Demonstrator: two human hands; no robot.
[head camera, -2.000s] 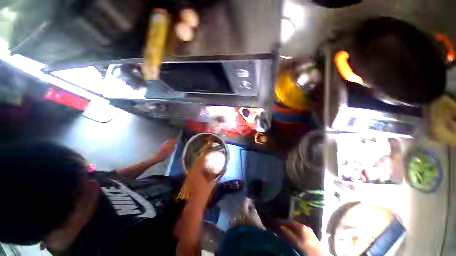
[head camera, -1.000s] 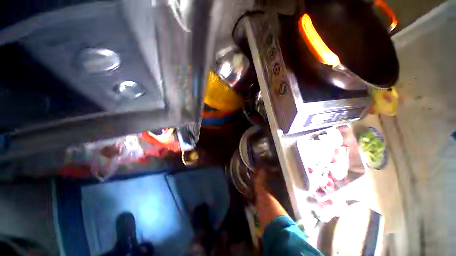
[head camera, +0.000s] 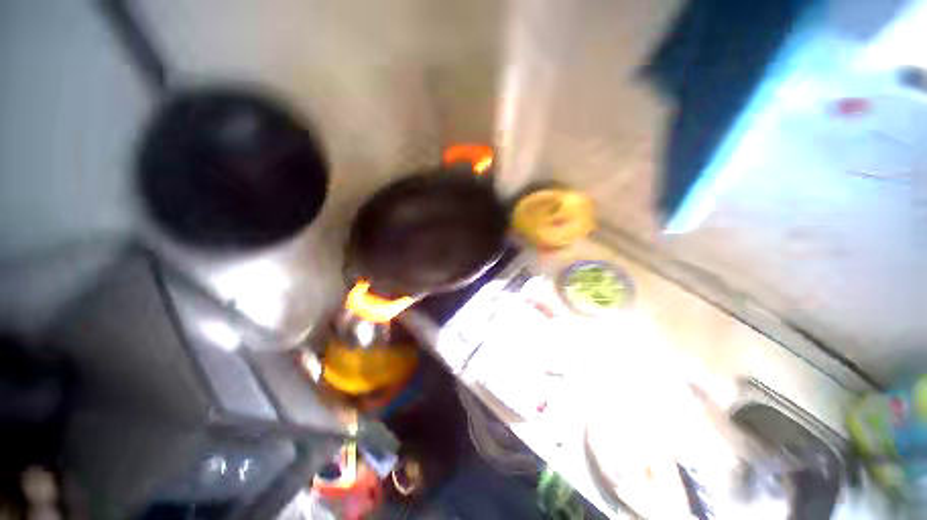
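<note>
No hand can be made out in this blurred view. The black wok (head camera: 427, 232) with orange side handles stands on the cooker near the middle. A small blue-rimmed bowl of cut green vegetable (head camera: 596, 288) is on the pale counter to its right. A yellow item (head camera: 554, 216) lies beside the wok. The round chopping board (head camera: 625, 447) is at the lower right, washed out by glare, with a dark blade-like shape on it. The meat tray area is too bright to read.
The steel sink (head camera: 788, 437) is at the lower right. A yellow container (head camera: 371, 364) is below the wok. A black frying pan (head camera: 234, 168) is at the upper left. A red item (head camera: 348, 493) and green stalks (head camera: 554, 496) are at the bottom edge.
The view has swung, so the wok has moved left and the sink has come into view. The teal-sleeved arm and its hand, seen over the steel bowls, have left the picture.
</note>
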